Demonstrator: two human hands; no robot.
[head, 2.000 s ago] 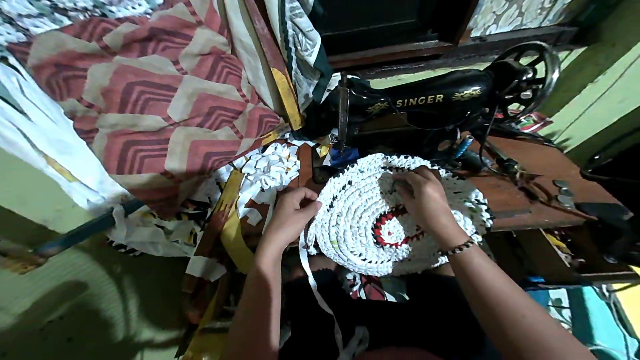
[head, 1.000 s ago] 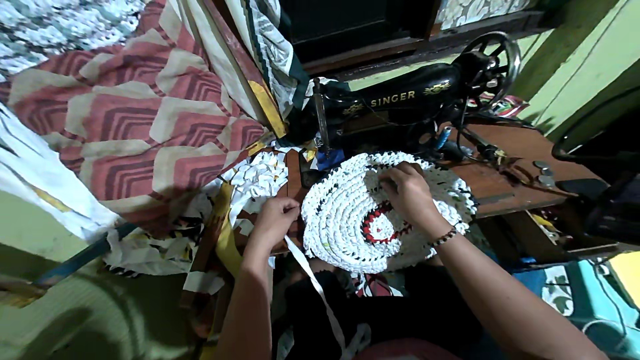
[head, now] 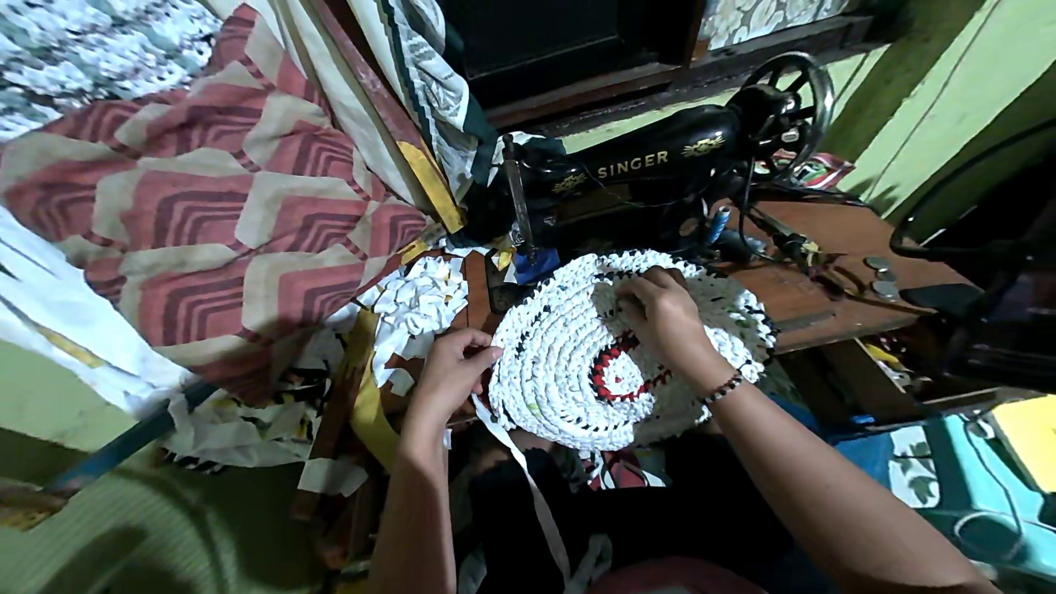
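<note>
A round braided rag mat (head: pixel 544 375), white with black flecks and a red and black ring, lies in front of a black Singer sewing machine (head: pixel 635 161). My left hand (head: pixel 454 367) pinches the mat's left edge between thumb and fingers. From beside that hand a white fabric strip (head: pixel 524 470) hangs down toward my lap. My right hand (head: pixel 664 318) rests on the upper part of the mat, its fingers curled against the braid; whether they grip it is hidden. Around my right wrist is a beaded bracelet (head: pixel 723 388).
White fabric scraps (head: pixel 421 301) lie left of the mat. A red and beige patterned cloth (head: pixel 198 206) covers the upper left. On the wooden machine table (head: pixel 825 235) are a blue thread spool (head: pixel 719 223) and small round objects. An open drawer (head: pixel 850 384) sits below right.
</note>
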